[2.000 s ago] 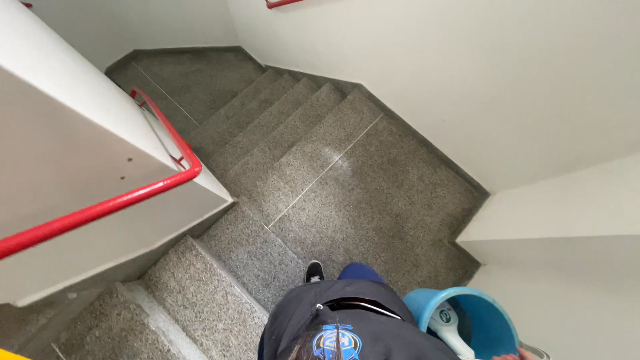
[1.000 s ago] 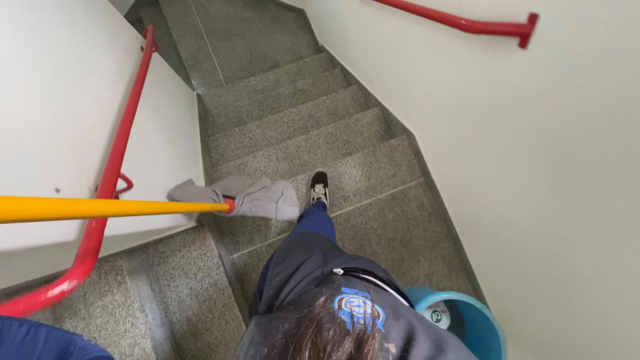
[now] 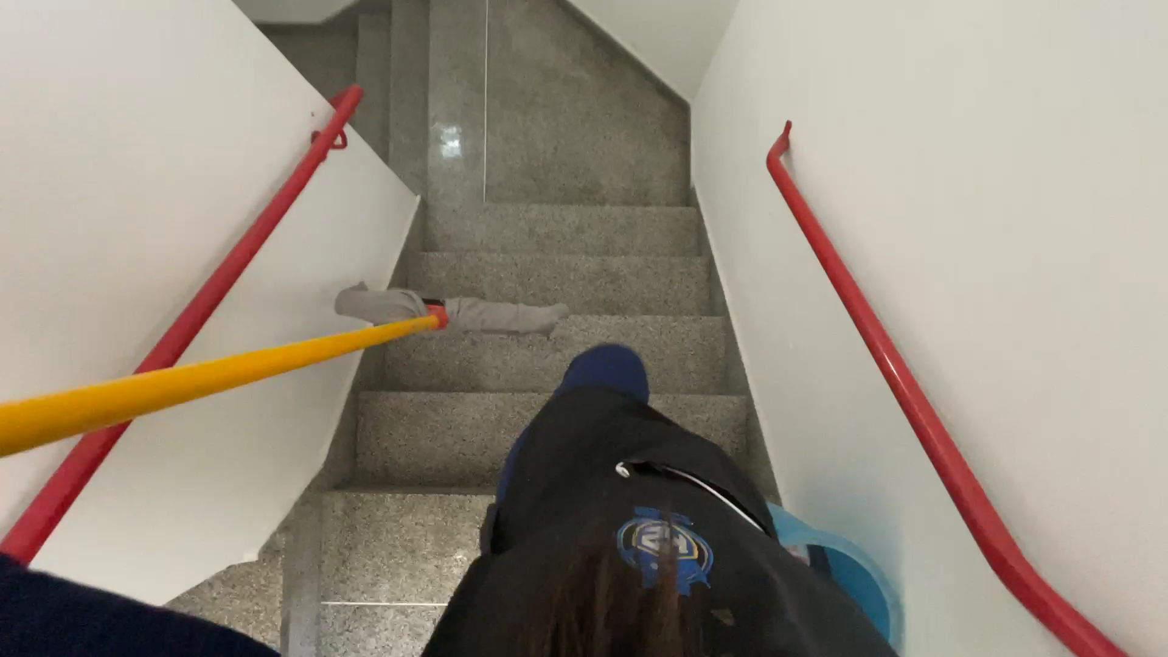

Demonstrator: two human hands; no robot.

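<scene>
Neither of my hands shows. A yellow pole (image 3: 219,372) enters from the left edge and ends in a red joint on a floor squeegee or mop head wrapped in a grey cloth (image 3: 506,317), which is over the stairs near the left wall. Whatever grips the pole lies outside the view. At the lower right, a light blue plastic bucket (image 3: 858,570) is beside my dark jacket (image 3: 630,429), partly hidden by it. Something indistinct is inside the bucket. A dark blue sleeve (image 3: 100,616) fills the lower left corner.
Grey speckled stone stairs (image 3: 566,356) descend ahead to a landing (image 3: 584,109), with more steps at its left. A red handrail (image 3: 246,242) runs along the left wall and another red handrail (image 3: 899,374) along the right. White walls close in both sides.
The yellow pole and cloth-wrapped head, out of view in the oldest frame, have come into view. The view has moved down the stairs and turned. The shoe seen earlier is now hidden.
</scene>
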